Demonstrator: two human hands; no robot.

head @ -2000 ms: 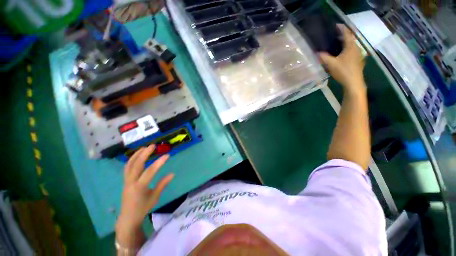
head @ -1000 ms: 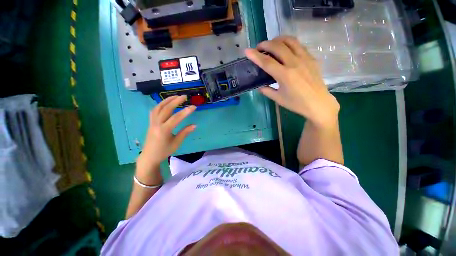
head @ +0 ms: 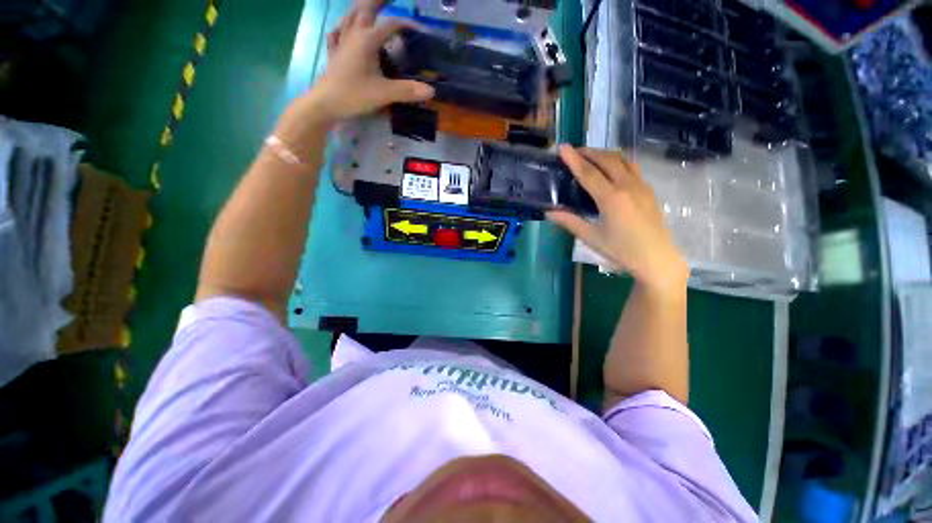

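My left hand [head: 370, 69] is at the fixture, its fingers and thumb gripping the left end of a black housing [head: 465, 74]. That housing lies at the orange-brown fixture [head: 472, 123]; whether it is seated or lifted I cannot tell. My right hand [head: 623, 209] holds a second black housing [head: 526, 176] by its right end, hollow side up, in front of the fixture and right of the warning label [head: 436, 181]. The blue start button box [head: 448, 235], with two yellow arrows and a red centre, is below, untouched.
A clear blister tray [head: 731, 230] stands right of the machine, its far pockets holding black housings. The teal workbench [head: 429, 296] lies under the machine. White stacked sheets [head: 36, 235] and cardboard [head: 107, 255] are at the far left. A curved rail runs along the far right.
My left hand has moved from the button box up to the fixture and taken hold of the housing there. My right hand still holds its housing, now turned nearly level.
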